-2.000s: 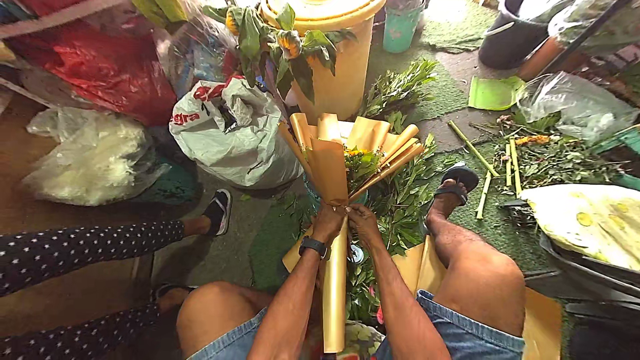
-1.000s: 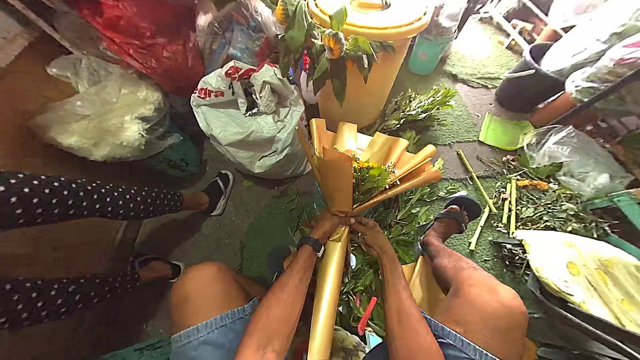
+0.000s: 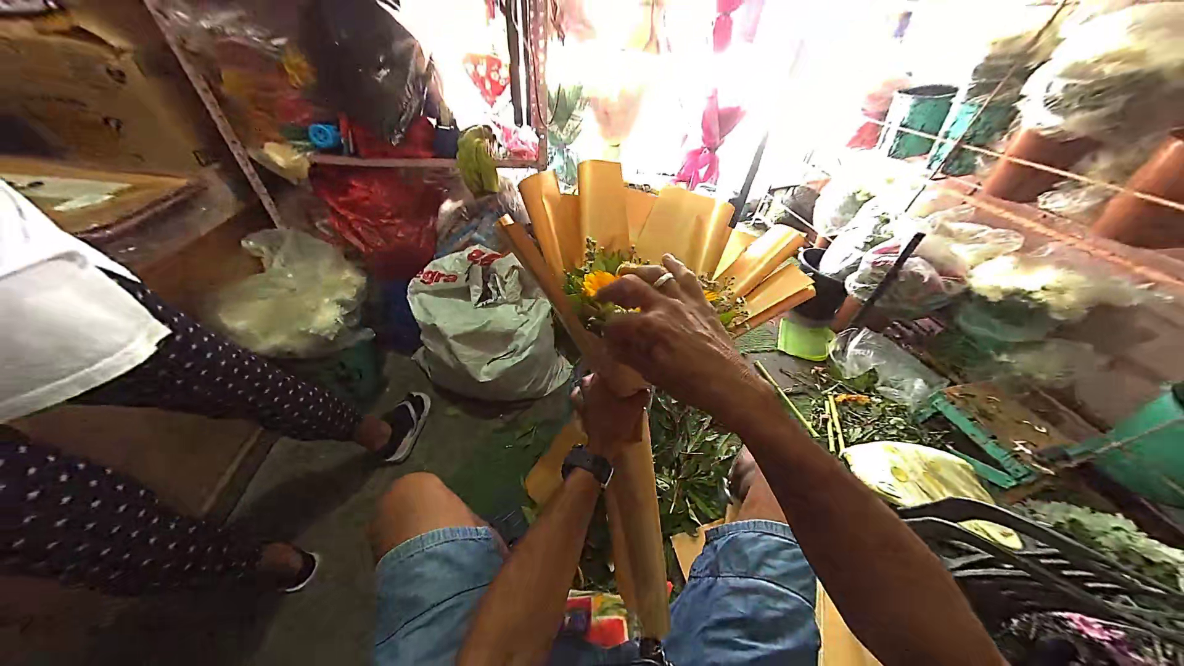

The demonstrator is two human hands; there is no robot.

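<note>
A flower bouquet wrapped in gold-brown paper (image 3: pixel 601 217) stands upright between my knees, its long wrapped stem end pointing down. My left hand (image 3: pixel 612 416), with a dark watch on the wrist, is closed around the narrow neck of the wrapping. Over the top of the bouquet, my right hand (image 3: pixel 671 328) reaches in among the blooms with bent fingers and a ring on one of them. A yellow flower (image 3: pixel 599 282) and small green filler show beside its fingertips. Whether those fingers pinch anything cannot be seen.
A white plastic sack (image 3: pixel 490 324) stands left of the bouquet, and a bag of pale flowers (image 3: pixel 291 296) lies beyond it. A person in dotted trousers (image 3: pixel 231 370) stands at the left. Cut leaves (image 3: pixel 879 412) and stems litter the floor at right, near a black plastic chair (image 3: pixel 1008 546).
My right hand has left the neck of the wrapping and moved up to the flowers. My left hand still holds the neck. The view has tilted up.
</note>
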